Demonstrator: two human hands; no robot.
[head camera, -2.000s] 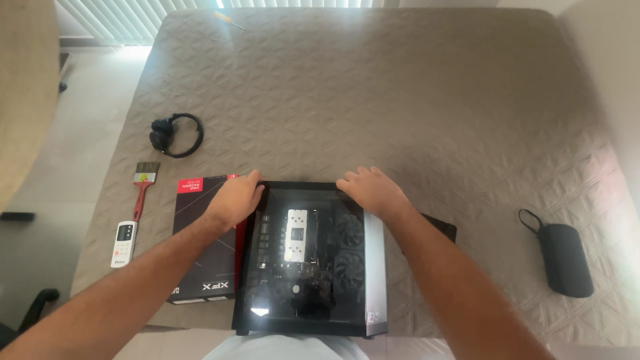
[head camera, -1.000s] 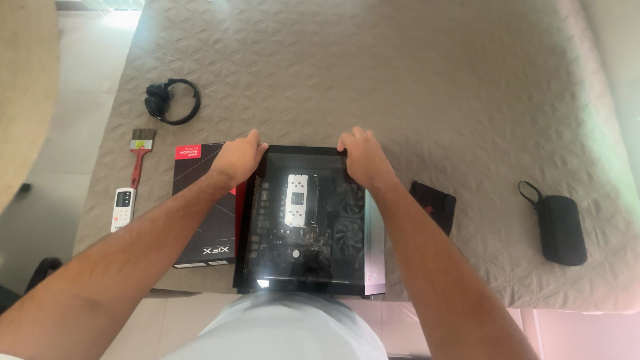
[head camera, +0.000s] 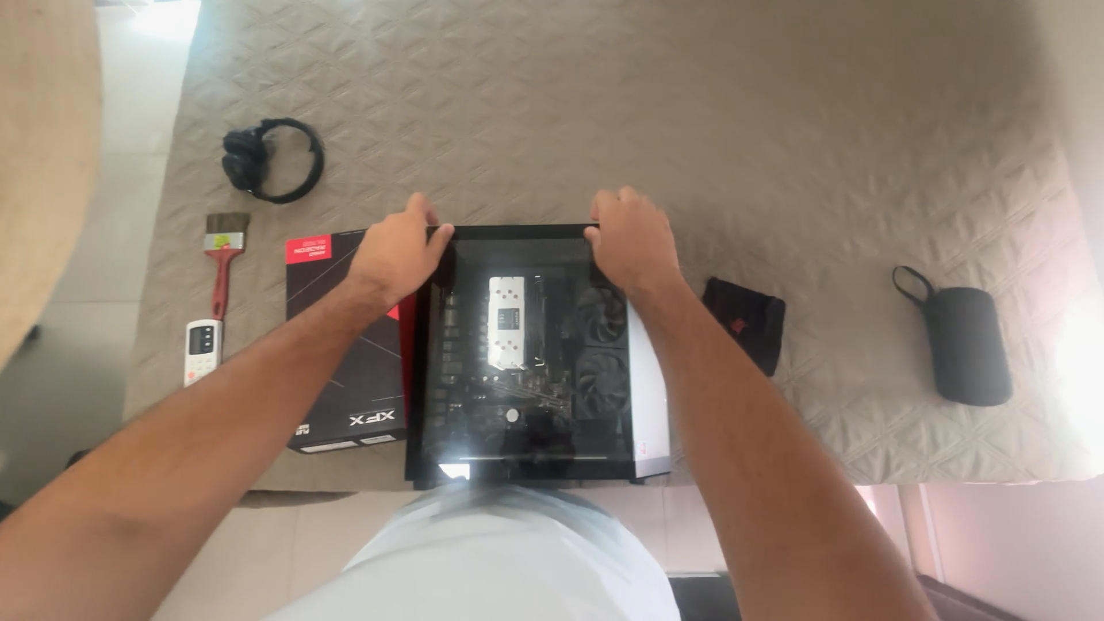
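A black computer case (head camera: 535, 431) lies on its side at the near edge of a quilted bedspread, its glass side panel facing up. Through the panel show a cooler with a white top plate (head camera: 506, 345) and two fans (head camera: 601, 384). My left hand (head camera: 401, 250) grips the case's far left corner, thumb on top. At the far right corner my right hand (head camera: 634, 237) grips the frame in the same way. Some fingertips are hidden behind the far edge. An XFX graphics card box (head camera: 345, 362) stands against the left side of the case, partly under my left forearm.
Headphones (head camera: 315, 164), a red-handled paintbrush (head camera: 222, 267) and a white remote control (head camera: 203, 345) lie on the left of the bedspread (head camera: 776, 155). Right of the case are a black cloth pouch (head camera: 755, 323) and a dark zip case or speaker (head camera: 968, 345) with a strap.
The view has shifted somewhat. Both hands stay on the far corners of the case, and nothing else has plainly moved.
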